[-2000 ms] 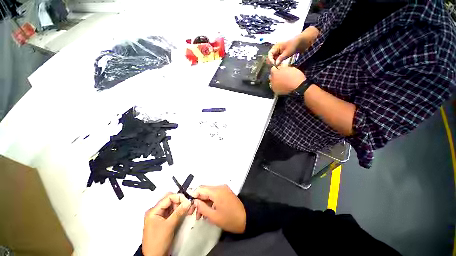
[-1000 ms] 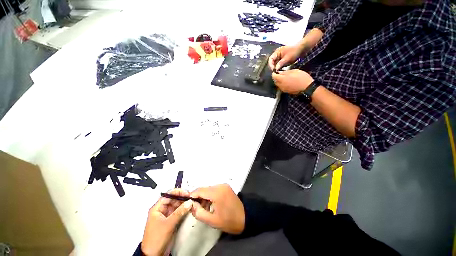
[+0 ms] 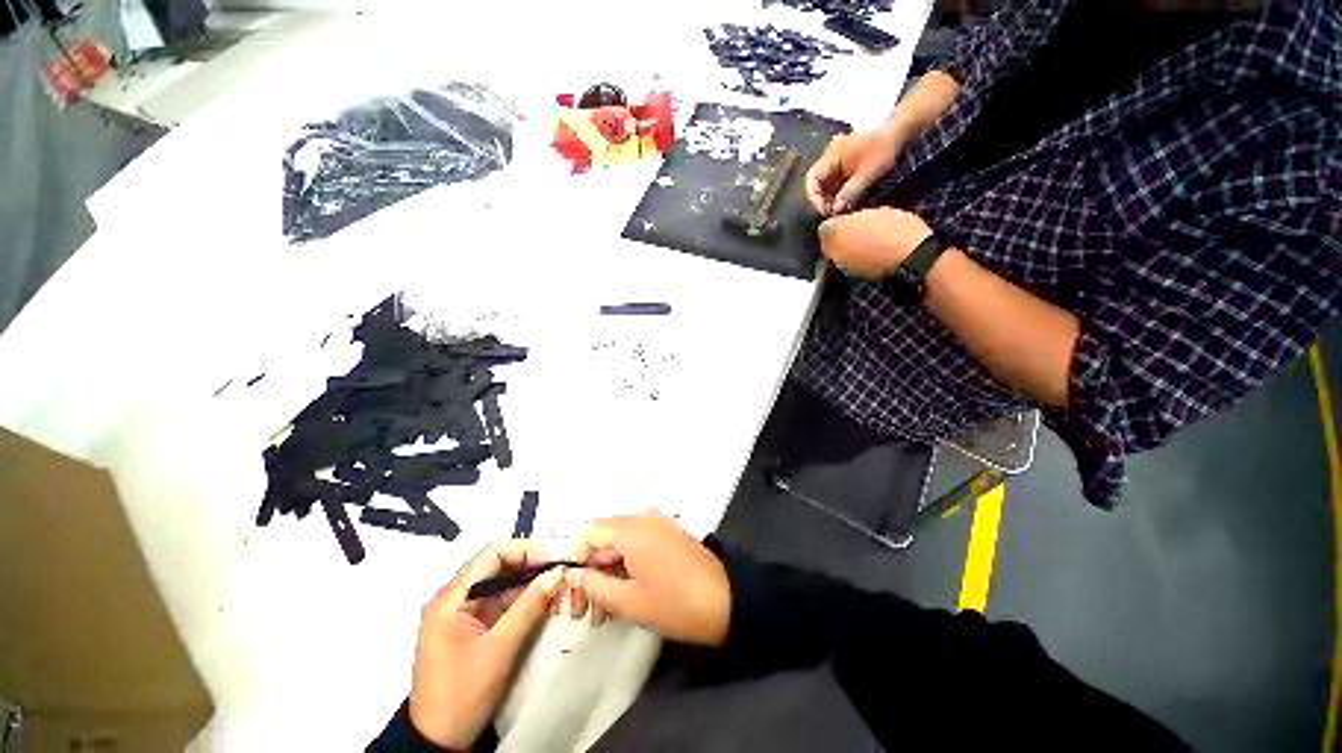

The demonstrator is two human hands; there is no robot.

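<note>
My left hand (image 3: 474, 636) and my right hand (image 3: 645, 578) meet at the table's near edge, both gripping one black strip (image 3: 508, 580). The strip lies nearly level, and its right end is between the fingertips of both hands. Any small fitting between the fingertips is too small to tell. A single black strip (image 3: 527, 514) lies on the table just beyond my hands. The loose strip pile (image 3: 386, 419) lies farther off to the left. Tiny bright fittings (image 3: 636, 365) are scattered right of the pile, with another single strip (image 3: 636, 309) beyond them.
A clear bag of black strips (image 3: 398, 155) and a red and yellow packet (image 3: 612, 136) lie beyond. A coworker in a checked shirt works at the right by a dark mat (image 3: 707, 206) with a metal block (image 3: 764, 194). A cardboard box (image 3: 91, 603) stands at left.
Two crossed strips showed at my fingers two seconds ago; now one is held and one lies on the table beyond. Since one second ago, the held strip's left end has tilted slightly down.
</note>
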